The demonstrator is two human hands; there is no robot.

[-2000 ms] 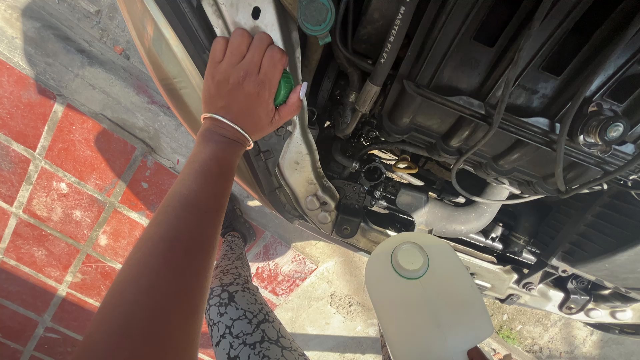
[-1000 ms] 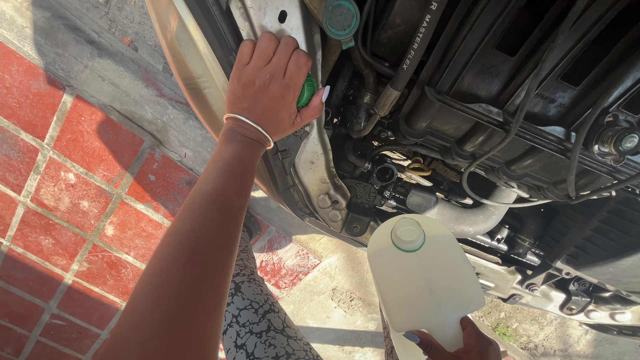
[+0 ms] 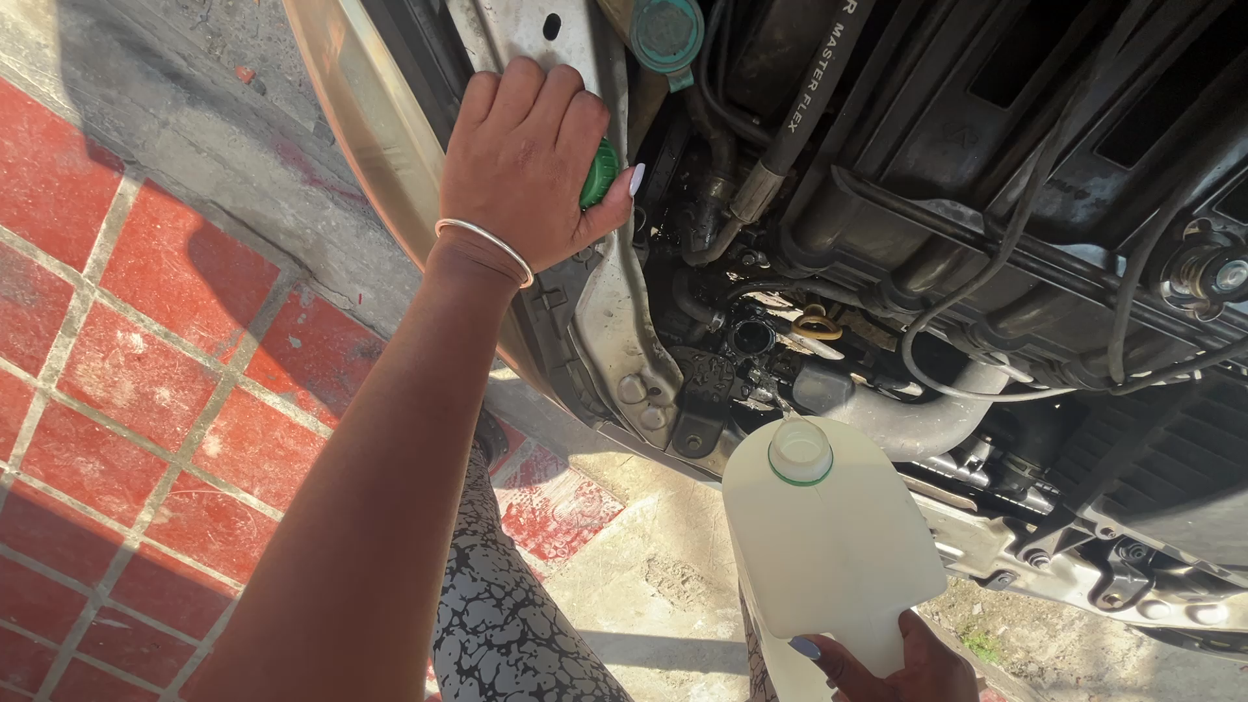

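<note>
My left hand (image 3: 531, 161) rests on the painted metal edge of the car's front frame (image 3: 614, 322), with a green plastic cap (image 3: 600, 175) held under its thumb side. At the lower right my right hand (image 3: 887, 663) grips a translucent white plastic jug (image 3: 838, 536) by its lower part. The jug is tilted toward the engine bay, its uncapped mouth (image 3: 801, 450) facing the open round filler neck (image 3: 752, 337). Clear liquid seems to run from the mouth just below that neck. The mouth and the neck stand apart.
A yellow dipstick ring (image 3: 817, 324) sits right of the neck. A teal reservoir cap (image 3: 667, 34), a black rubber hose (image 3: 817, 88), loose cables and the black engine cover (image 3: 907, 224) fill the bay. Red floor tiles (image 3: 117, 370) lie at left, with my patterned trouser leg (image 3: 517, 604) below.
The jug has tipped, and liquid now shows at its mouth. More of my right hand has come into view. My left hand keeps its place on the frame with the green cap.
</note>
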